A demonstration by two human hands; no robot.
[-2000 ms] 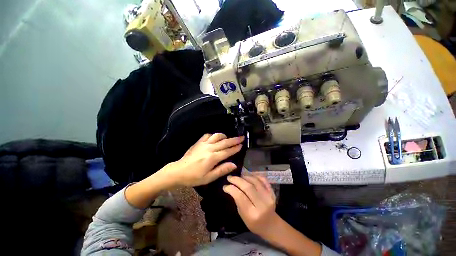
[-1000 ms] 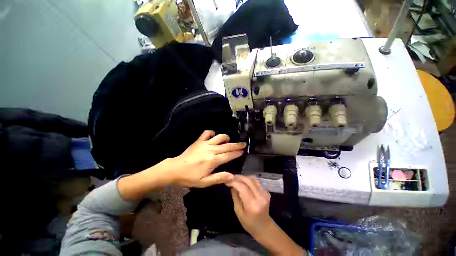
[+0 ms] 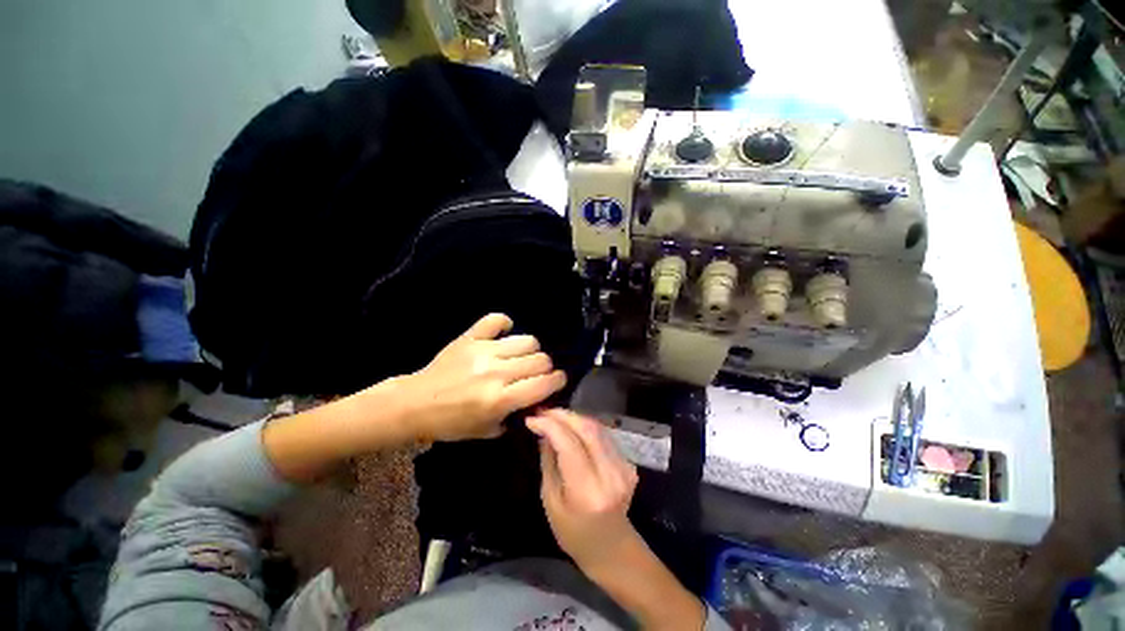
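Black fabric (image 3: 333, 210) lies in a large heap left of the overlock machine (image 3: 777, 210), with a thin pale curved seam line near its middle. It reaches the needle area (image 3: 601, 290) and hangs down toward the lap. My left hand (image 3: 494, 376) rests on the fabric with fingers curled, gripping its edge left of and below the needle area. My right hand (image 3: 586, 475) is just below and right of it, fingertips pinched on the dark fabric edge. The fingertips of both hands are close together, and the exact edge between them is hard to see.
Thread snips (image 3: 907, 431) stand in the accessory tray (image 3: 994, 475) at the table's right corner. A black strip (image 3: 687, 450) hangs over the front edge. A blue crate (image 3: 719, 573) with clear plastic bags is below. A yellow-orange round seat (image 3: 1051, 296) is at right.
My left hand has moved back from the needle area and its fingers have curled in. My right hand has shifted left and down a little. The camera view has also shifted.
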